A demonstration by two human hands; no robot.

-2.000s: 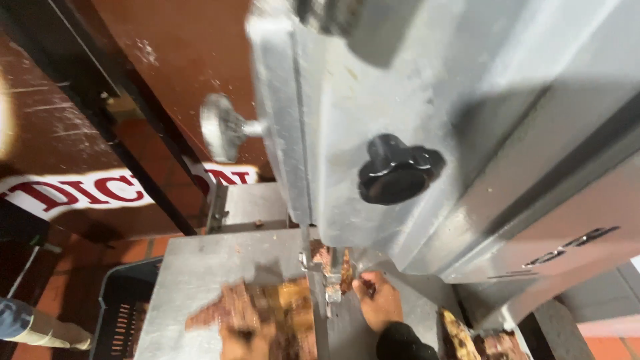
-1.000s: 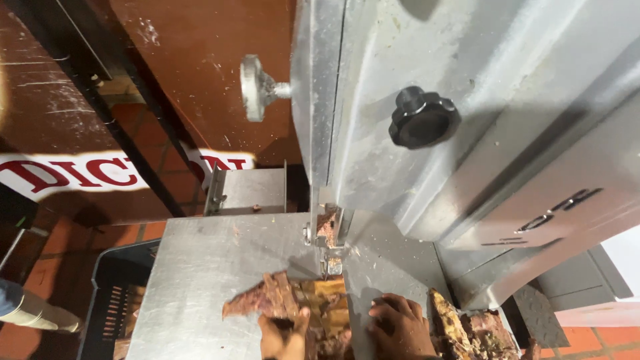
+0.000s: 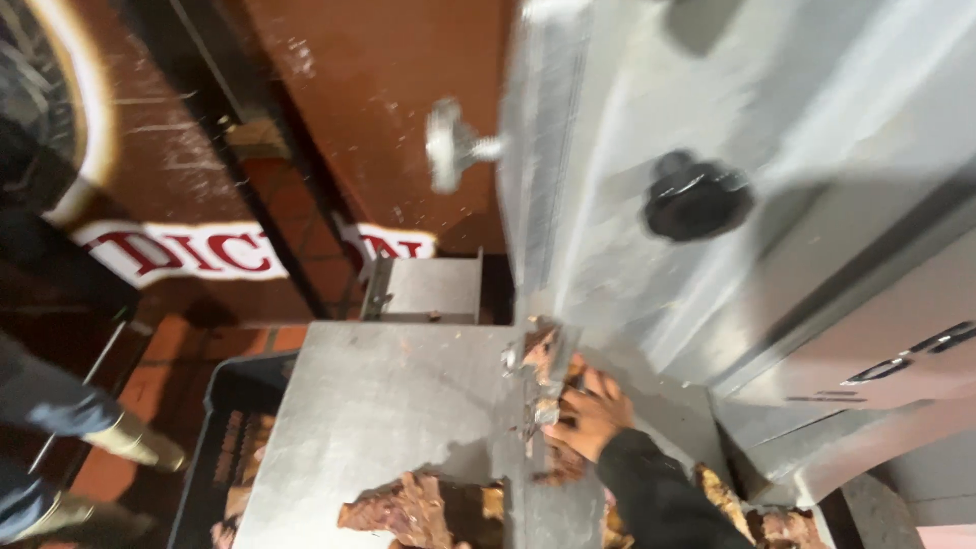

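Observation:
A band saw with a steel table (image 3: pixel 366 396) stands before me, its tall grey housing (image 3: pixel 640 114) above. My right hand (image 3: pixel 593 412), in a dark sleeve, holds a piece of meat (image 3: pixel 564 461) at the blade guide (image 3: pixel 544 381), just right of the blade area. Only fingertips of my left hand (image 3: pixel 427 544) show at the bottom edge, against a larger piece of meat (image 3: pixel 404 507) lying on the table; whether they grip it is hard to tell.
A dark plastic crate (image 3: pixel 202 450) with meat pieces is at the lower left. More meat (image 3: pixel 785 526) lies at the lower right. A black knob (image 3: pixel 698 198) and a metal knob (image 3: pixel 457 145) jut from the saw. A person's boots (image 3: pixel 137 442) are at the left.
My right hand has moved forward from the near part of the table to the blade guide. My left hand, visible beside the meat a second ago, is now mostly below the view.

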